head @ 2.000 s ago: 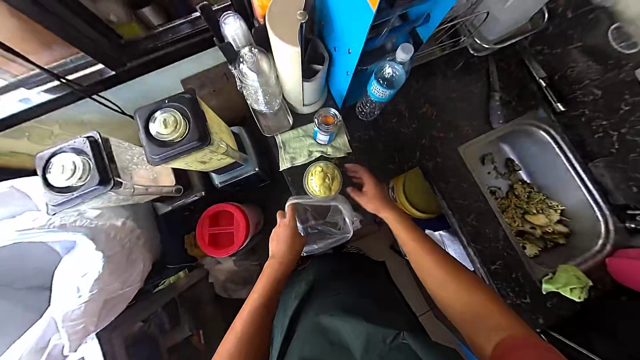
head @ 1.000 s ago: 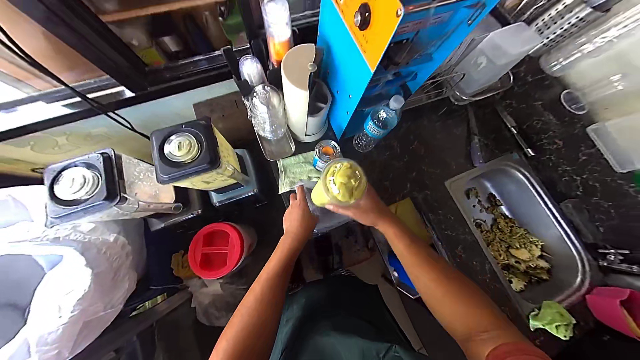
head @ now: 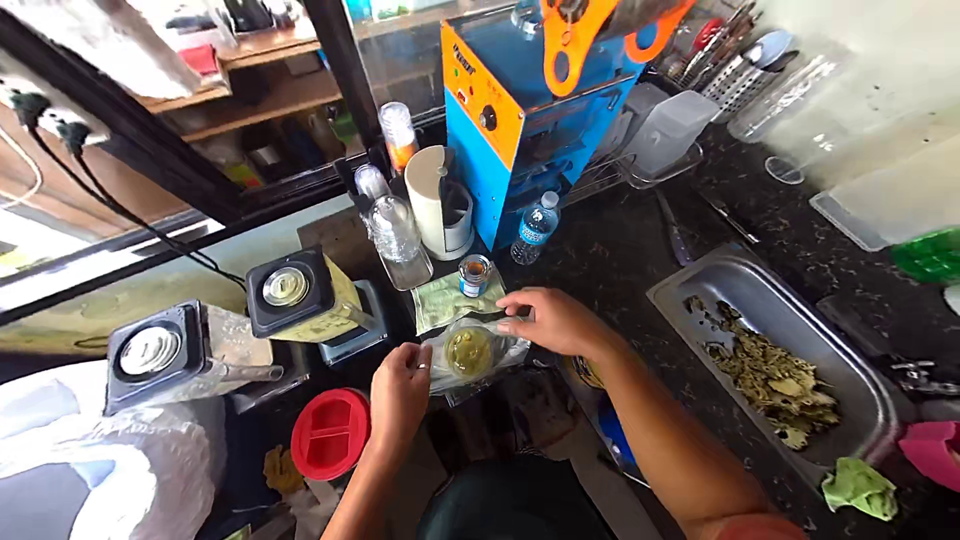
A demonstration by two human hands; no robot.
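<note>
A plastic cup of green-yellow drink stands upright on or in a clear plastic bag at the counter's front edge. At the bag's left edge is my left hand, its thumb and forefinger pinching the plastic. My right hand is at the bag's upper right edge, fingers bent with plastic at the fingertips. Just behind lies a folded light green cloth, and a small jar with orange contents stands on it.
Two blenders stand at left, near a red lid. Behind are stacked clear cups, a water bottle and a blue-orange cup sealing machine. A steel sink with wet scraps is at right.
My right hand has let go of the cup, which it held raised one second ago; the cup now stands lower, at the bag. The view has tilted up.
</note>
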